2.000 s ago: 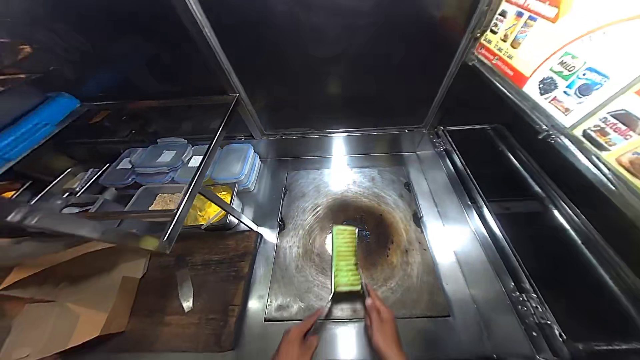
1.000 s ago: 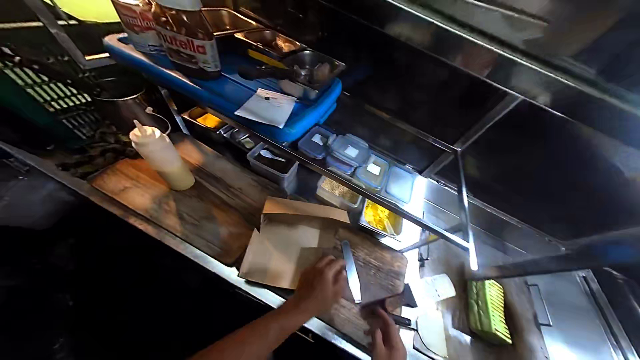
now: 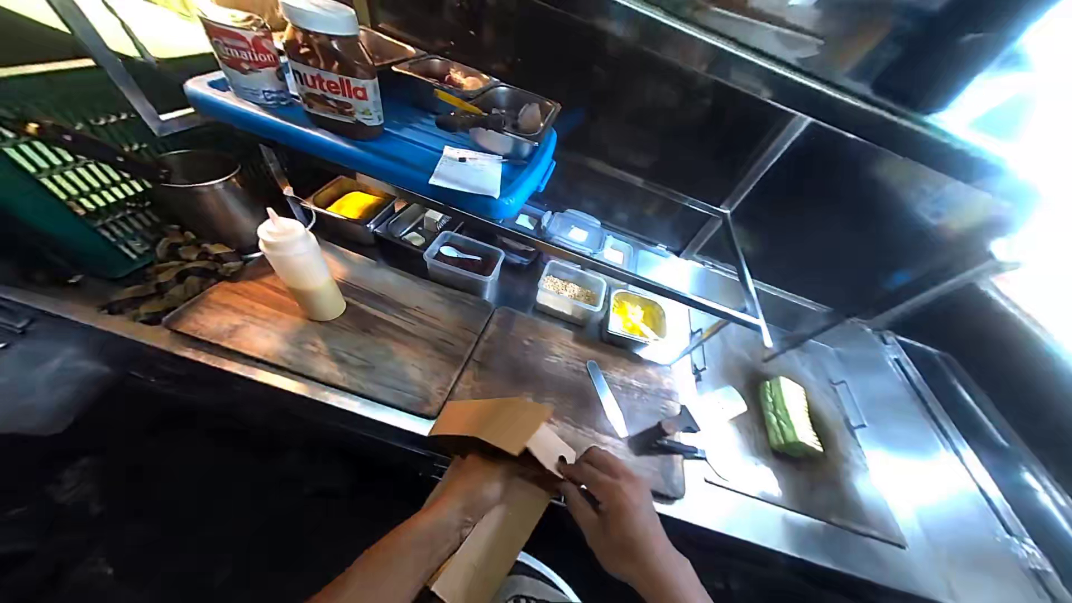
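My left hand (image 3: 481, 486) is partly hidden under and behind a brown cardboard box (image 3: 502, 532), which it holds near the front edge of the counter. The fingers of my right hand (image 3: 607, 494) pinch a flap at the box's right side. On the wooden board (image 3: 536, 356) just beyond lies a metal spatula knife (image 3: 606, 399). Two dark-handled scrapers (image 3: 670, 435) rest near the board's right edge. Farther right, a green block of filled bread or cake (image 3: 789, 416) sits on the flat metal griddle (image 3: 846, 494).
A cream squeeze bottle (image 3: 303, 268) stands on the left wooden board (image 3: 394, 335). Behind the boards are tubs of chopped nuts (image 3: 569, 289), yellow filling (image 3: 636, 316) and dark spread (image 3: 463, 264). A blue lid (image 3: 402, 159) above carries a Nutella jar (image 3: 331, 71). A metal pot (image 3: 205, 197) stands left.
The view has swung left from the griddle. The scrapers, earlier under the green block, now lie on the board. The cardboard has come off the board into my hands and is folded up.
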